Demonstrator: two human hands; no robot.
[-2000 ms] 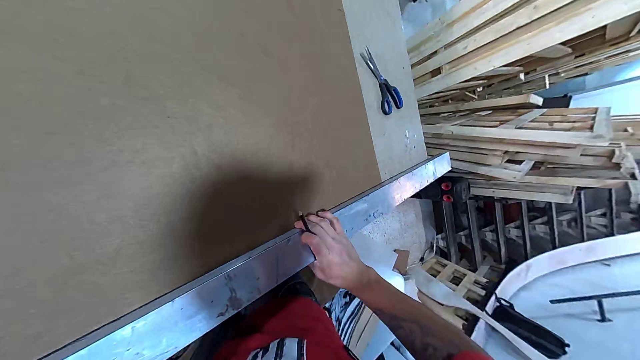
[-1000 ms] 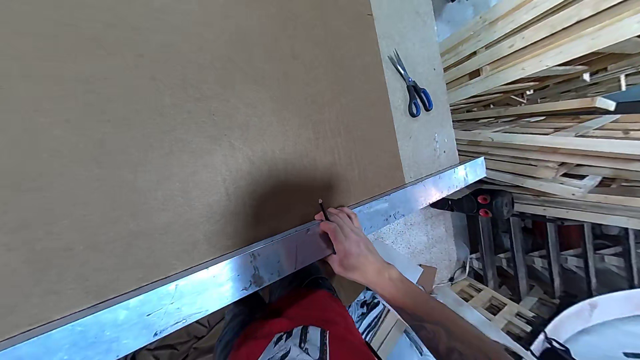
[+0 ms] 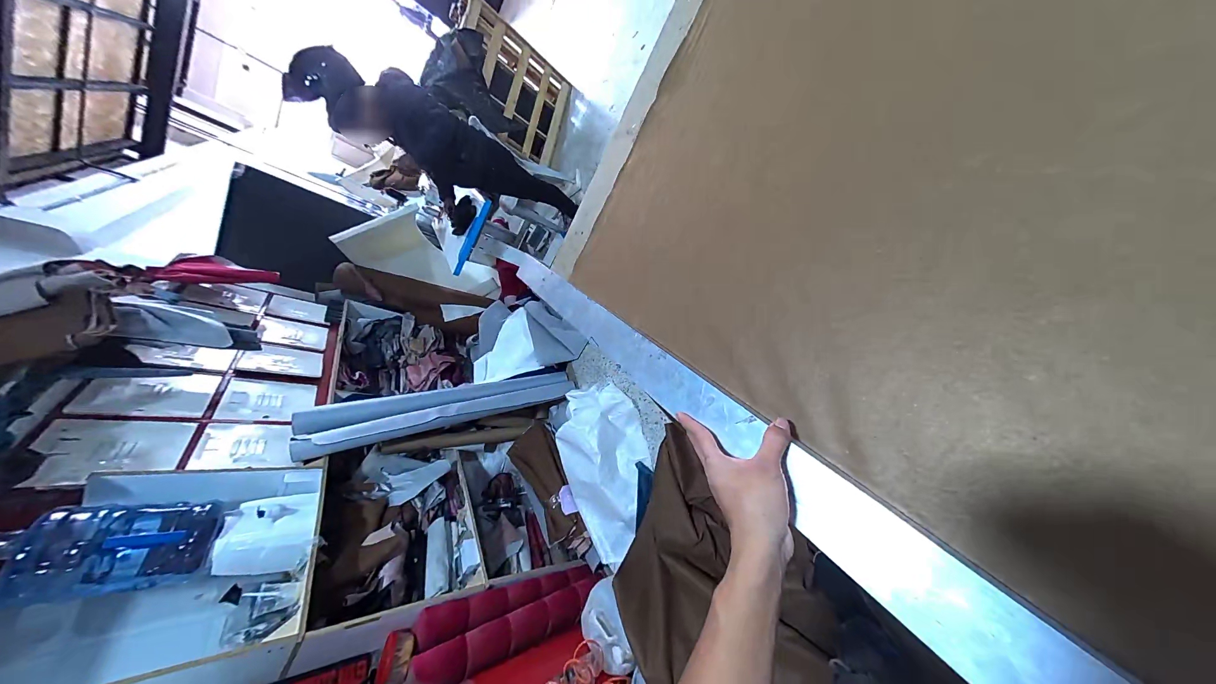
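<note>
A long metal straightedge (image 3: 912, 560) lies along the edge of a broad sheet of brown material (image 3: 912, 237) on the worktable. My left hand (image 3: 746, 475) rests on the straightedge, thumb and fingers spread, with its fingertips near the brown sheet's edge. Beneath my forearm, brown fabric (image 3: 665, 570) hangs in folds beside the table. My right hand is outside the view; only a dark shadow falls on the sheet at the lower right.
Past the table's far corner a person in dark clothes (image 3: 437, 133) bends over. Rolls of grey material (image 3: 427, 408) lie across wooden bins (image 3: 318, 560) of scraps. A red tufted seat (image 3: 513, 617) and a large clear water bottle (image 3: 114, 551) are at lower left.
The view has swung far to the left, along the straightedge. My right hand, earlier on the straightedge with a thin dark tool, has left the view; my left hand now shows.
</note>
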